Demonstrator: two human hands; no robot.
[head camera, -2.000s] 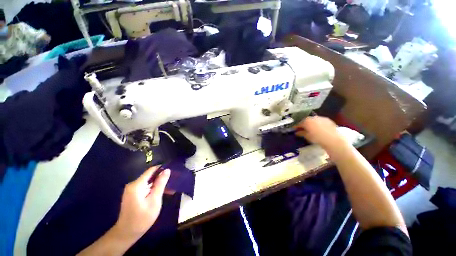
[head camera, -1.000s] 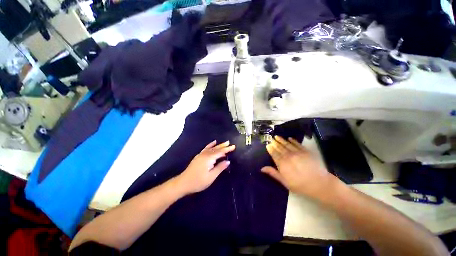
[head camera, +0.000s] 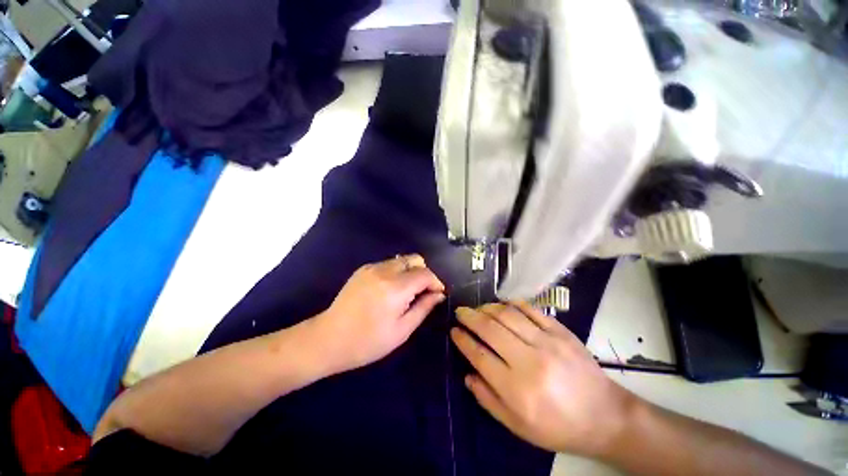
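A dark navy-purple garment panel (head camera: 372, 204) lies flat on the table and runs under the presser foot (head camera: 478, 257) of the white sewing machine (head camera: 595, 121). A thin light seam line runs down the panel towards me. My left hand (head camera: 386, 307) is left of this line, with thumb and fingertips together on the cloth, just in front of the foot. My right hand (head camera: 539, 372) lies palm down on the panel right of the line, fingers slightly spread, with its fingertips partly behind the machine head's lower edge.
A heap of dark cut pieces (head camera: 223, 79) lies at the back left. Blue cloth (head camera: 139, 251) hangs over the left table edge (head camera: 158, 344). A black smartphone (head camera: 711, 321) lies under the machine arm. Thread snips (head camera: 823, 406) lie at the far right.
The view has moved closer to the machine head. My left hand has closed its thumb and fingers near the seam line. My right hand has come back towards me, still flat on the panel.
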